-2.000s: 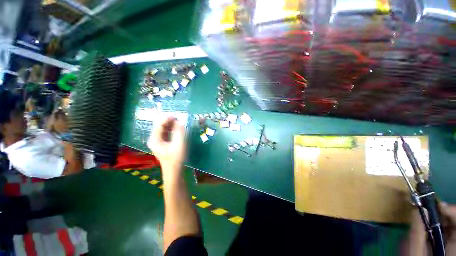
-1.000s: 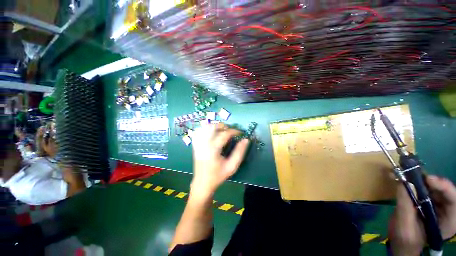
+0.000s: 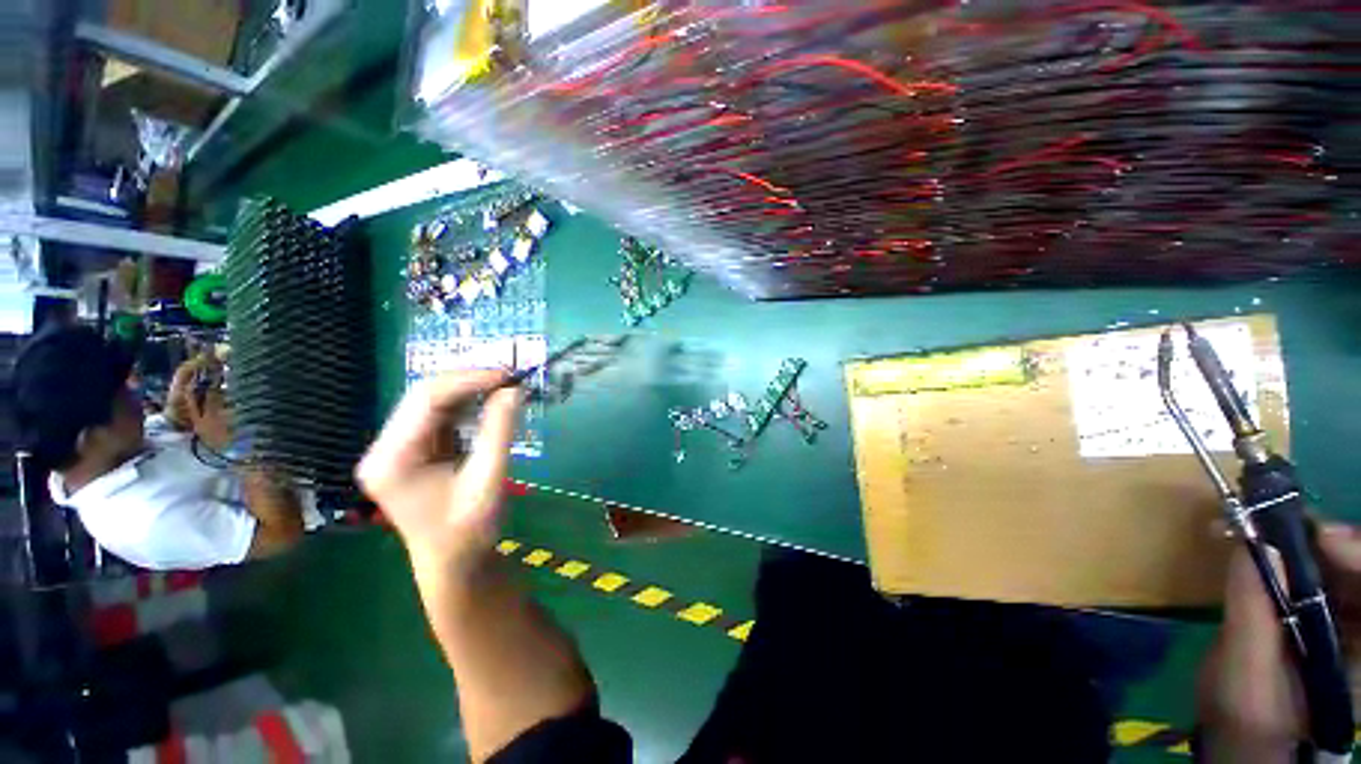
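Note:
My left hand [image 3: 448, 455] is over the bench's left part, its fingertips pinching one end of a blurred, dark board strip [image 3: 585, 367]. Its cells cannot be made out. My right hand [image 3: 1254, 657], cut off at the lower right, is closed on the black soldering iron [image 3: 1281, 515]. The iron's tip and thin curved feed tube point over the white paper label [image 3: 1119, 403] on the tan work board [image 3: 1015, 508]. Small green board strips [image 3: 773, 403] lie crossed, with thin leads, left of the work board.
Finished board assemblies [image 3: 478, 257] lie at the far left by a clear plastic tray [image 3: 523, 321]. Another green cluster [image 3: 646, 281] lies near large stacked battery trays [image 3: 955, 164]. A dark ribbed stack [image 3: 299, 343] stands at the left end. A person in white [image 3: 149, 500] sits beyond.
My left hand moved from the clear tray to the middle assemblies, then back left holding a strip. The assemblies with white cells in the middle are gone from there. My right hand still holds the iron.

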